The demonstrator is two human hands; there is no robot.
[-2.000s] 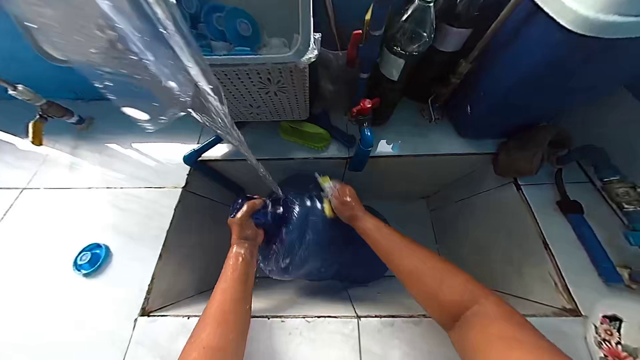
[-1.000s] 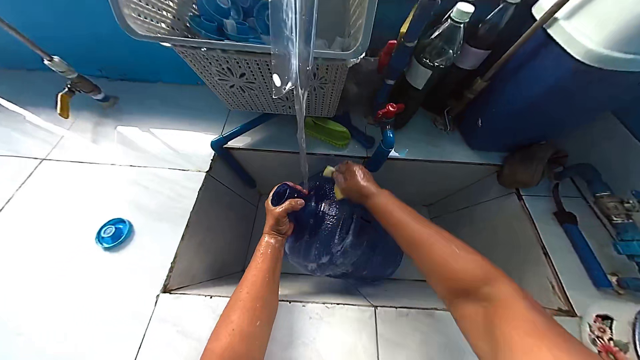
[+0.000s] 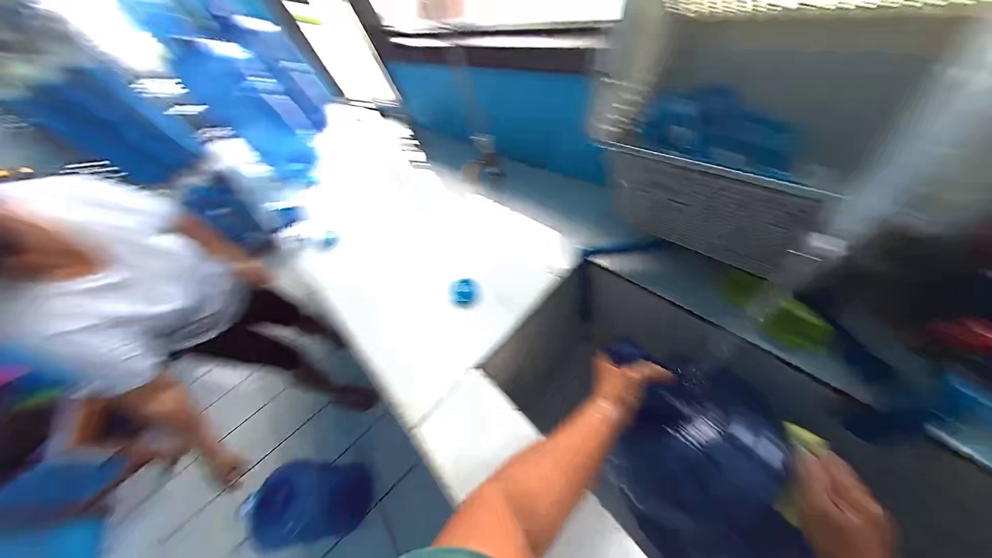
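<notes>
A large blue plastic water bottle (image 3: 697,449) lies tilted in the tiled basin, its neck toward the left. Around that neck my left hand (image 3: 624,384) is closed. My right hand (image 3: 841,496) presses a yellow-green sponge (image 3: 806,442) to the right side of the bottle; its fingers are blurred. On the white tiled counter, left of the basin, lies a blue bottle cap (image 3: 465,292). The whole view is smeared by motion.
A person in a white shirt (image 3: 132,271) bends at the left, near another blue bottle (image 3: 310,500) on the tiled floor. Behind the basin stand a grey basket (image 3: 713,201) of blue things and a green brush (image 3: 798,322). A tap (image 3: 487,159) is on the wall.
The view has swung far to the left, bringing the other person and the floor into sight. My right hand with the sponge has moved from near the neck down to the bottle's side.
</notes>
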